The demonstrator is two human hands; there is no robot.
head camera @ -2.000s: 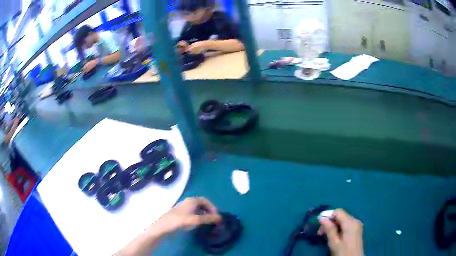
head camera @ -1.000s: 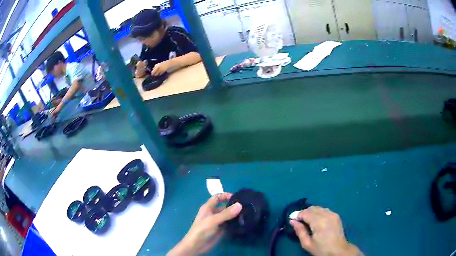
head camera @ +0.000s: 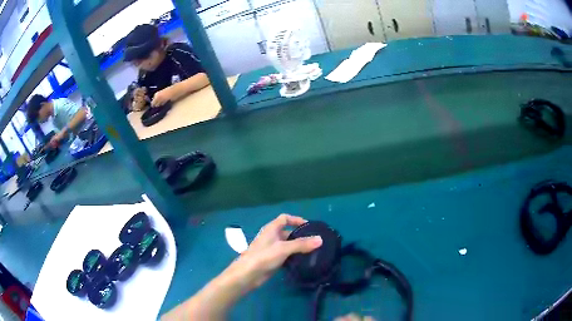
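My left hand [head camera: 271, 248] holds a round black earcup housing [head camera: 312, 258], domed side up, thumb on its face and fingers at its far edge. The cup is at the end of a black headband assembly [head camera: 401, 283] that loops right and down out of the picture; whether they are joined cannot be told. Only blurred fingers of my right hand [head camera: 355, 318] show at the bottom edge, beside the band. What they touch is hidden.
Several open earcups with green boards [head camera: 122, 261] lie on a white sheet [head camera: 59, 241] at left. A white scrap [head camera: 236, 239] lies beside my left hand. Another headband [head camera: 545, 216] is at right. Headphones [head camera: 188, 172] lie on the green belt [head camera: 351, 147], beyond a teal upright [head camera: 116, 125]. Two people sit opposite.
The view has shifted right. My left hand has brought the cup against the headband's end. My right hand has moved down, mostly out of the picture, and more of the band loop shows.
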